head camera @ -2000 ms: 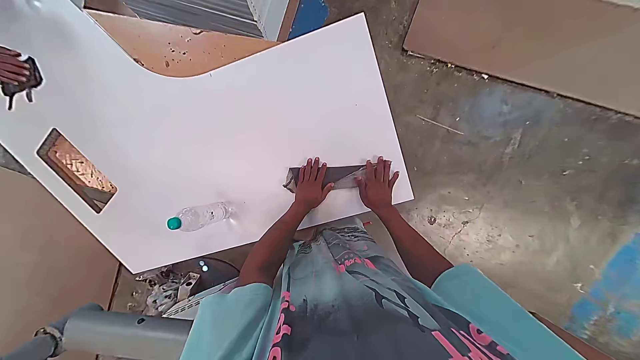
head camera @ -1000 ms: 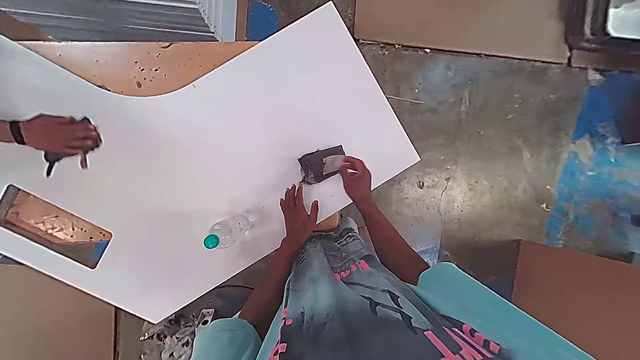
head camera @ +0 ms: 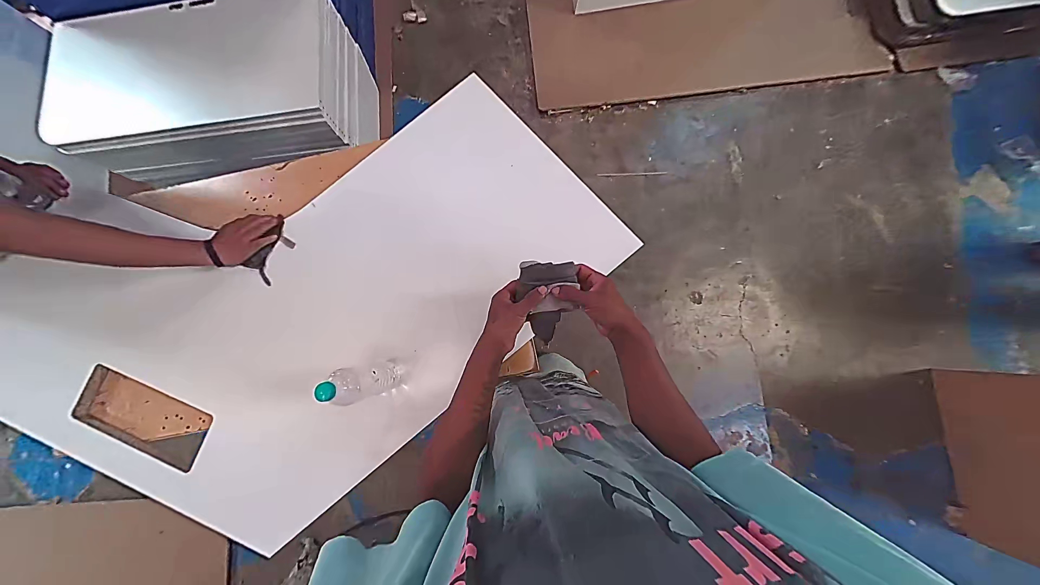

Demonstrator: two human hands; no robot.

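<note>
My left hand [head camera: 513, 309] and my right hand [head camera: 598, 299] both grip a folded dark grey cloth [head camera: 549, 276], thumbs meeting on its near side. The cloth is lifted over the edge of a large white panel [head camera: 439, 211], close to my body, and a dark end of it hangs down below my thumbs. A clear plastic bottle [head camera: 357, 383] with a green cap lies on its side on the panel, left of my hands. A rectangular cutout [head camera: 142, 418] in the panel shows brown board beneath.
A co-worker's hand [head camera: 244, 240] presses a dark cloth [head camera: 264, 258] on the panel at the left; another hand [head camera: 41, 180] is at the far left edge. A stack of white panels [head camera: 187, 73] stands behind. Brown boards [head camera: 699, 57] lie on the concrete floor [head camera: 707, 244].
The grey cloth lay flat on the panel under both my hands two seconds before; now it is folded and held up in them. The view has shifted.
</note>
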